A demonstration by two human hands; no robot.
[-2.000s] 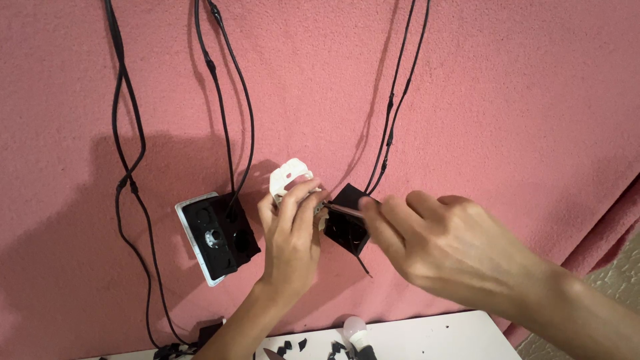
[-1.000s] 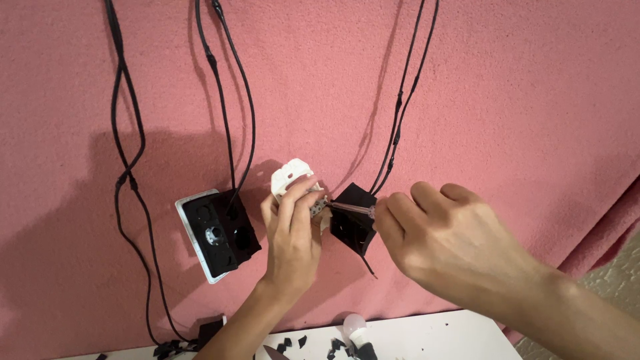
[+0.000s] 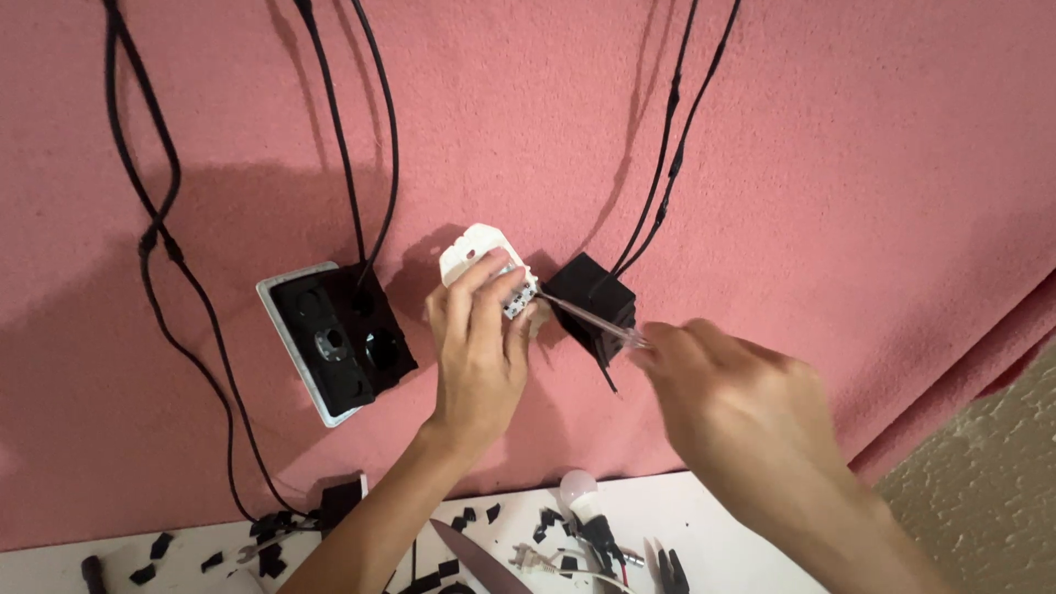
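Note:
My left hand point(image 3: 478, 346) grips a white plastic wall-fitting module point(image 3: 485, 252) with a metal terminal side point(image 3: 520, 299). From the right, my right hand point(image 3: 734, 396) holds a screwdriver point(image 3: 590, 318) by its clear handle, its tip at the module's terminals. Behind the shaft is a black electrical box point(image 3: 598, 301) with two black wires running up and a short wire end sticking out below. Left of my left hand, a second black box point(image 3: 342, 342) on a white cover plate point(image 3: 297, 355) hangs from black wires.
Black wires point(image 3: 148, 223) hang at the far left on pink fabric point(image 3: 511, 107). On the white surface point(image 3: 718, 536) below lie a knife blade point(image 3: 474, 557), a light bulb point(image 3: 579, 492) in a black holder, a white plug point(image 3: 528, 558), pliers point(image 3: 672, 569) and black tape scraps point(image 3: 161, 544).
My right hand has shifted slightly right from its place two seconds ago, showing more of the screwdriver. My left hand keeps its hold on the white module.

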